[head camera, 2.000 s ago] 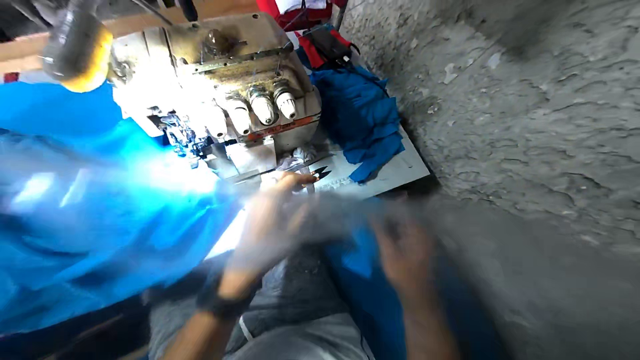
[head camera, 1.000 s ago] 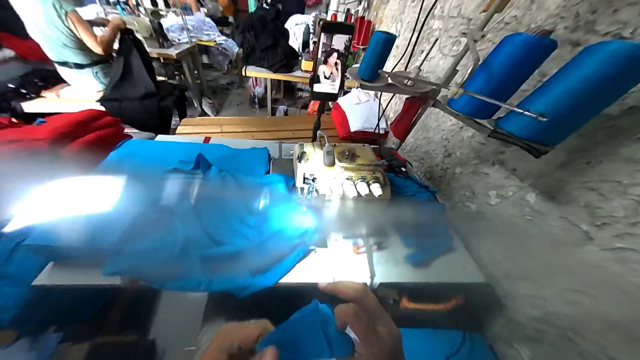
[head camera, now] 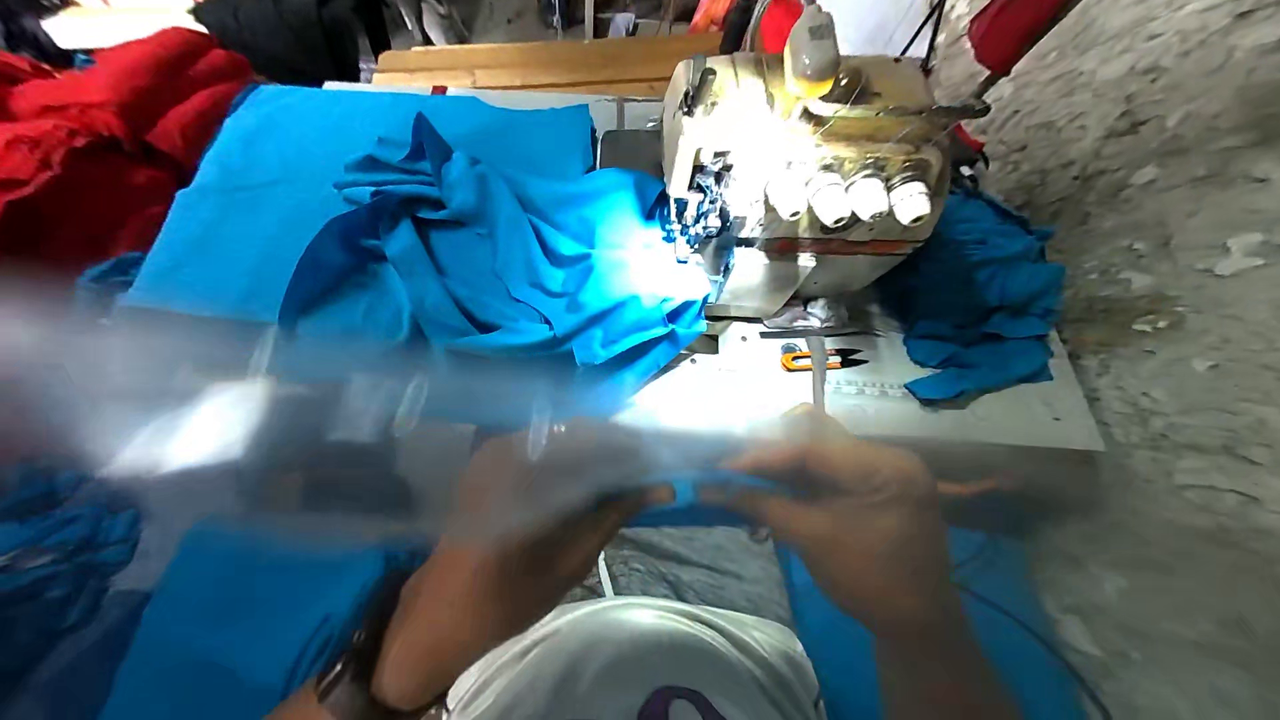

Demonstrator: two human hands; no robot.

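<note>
Between my left hand (head camera: pixel 550 500) and my right hand (head camera: pixel 840 510), at the table's front edge, a small piece of blue fabric (head camera: pixel 690 492) is pinched by the fingers of both. A translucent blurred band crosses the view and partly veils my left hand. Beyond them stands an overlock sewing machine (head camera: pixel 810 180), its lamp lighting the needle area. Crumpled blue cloth (head camera: pixel 500 250) lies left of the machine and reaches its needle area. Orange-handled thread snips (head camera: pixel 822 360) lie on the white tabletop (head camera: pixel 980 420), just past my right hand.
Flat blue cloth (head camera: pixel 260 200) lies under the crumpled cloth, with a red fabric heap (head camera: pixel 120 130) at the far left. Blue scraps (head camera: pixel 985 290) sit right of the machine, beside a rough grey wall (head camera: pixel 1180 250). A wooden board (head camera: pixel 550 62) runs behind the table.
Two seconds ago my hands were apart and blurred near the front edge; one second ago they held blue fabric low in view, and now they hold it nearer the machine. The view has shifted a lot.
</note>
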